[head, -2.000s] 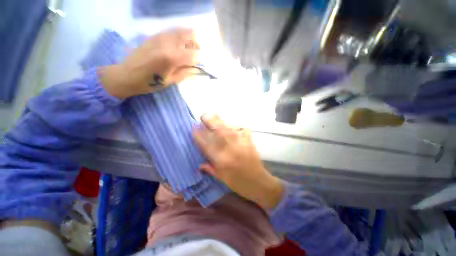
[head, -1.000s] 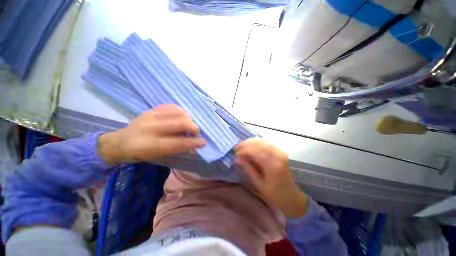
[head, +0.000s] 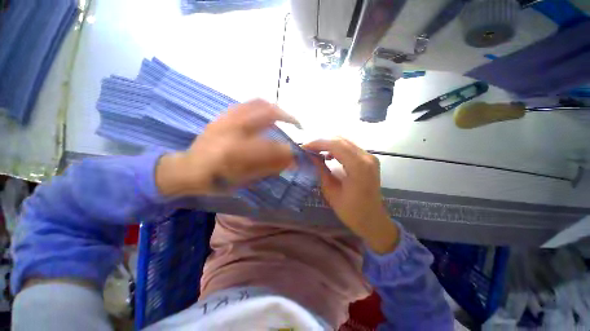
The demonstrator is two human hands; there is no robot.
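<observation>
A fanned bundle of blue-and-white striped cut pieces [head: 152, 106] lies slantwise on the white table, its near end at the front edge. My left hand [head: 242, 152] is over the bundle, blurred, fingers apart; whether it grips a piece is hidden. My right hand [head: 349, 178] pinches the near right corner of a striped piece between thumb and fingers. The sewing machine needle area [head: 330, 58] is beyond my hands, partly lost in lamp glare.
A grey ribbed cylinder [head: 376, 94], dark thread snips [head: 451, 101] and a tan wooden-handled tool [head: 490, 115] are right of the needle. Blue-purple cloth [head: 537, 61] hangs at upper right. A striped pile [head: 32, 58] lies far left. A blue basket [head: 173, 265] is below.
Since one second ago my left hand has risen and moved right, its fingers spreading. My right hand stays at the bundle's near corner. The view has shifted, showing the snips and cylinder more clearly.
</observation>
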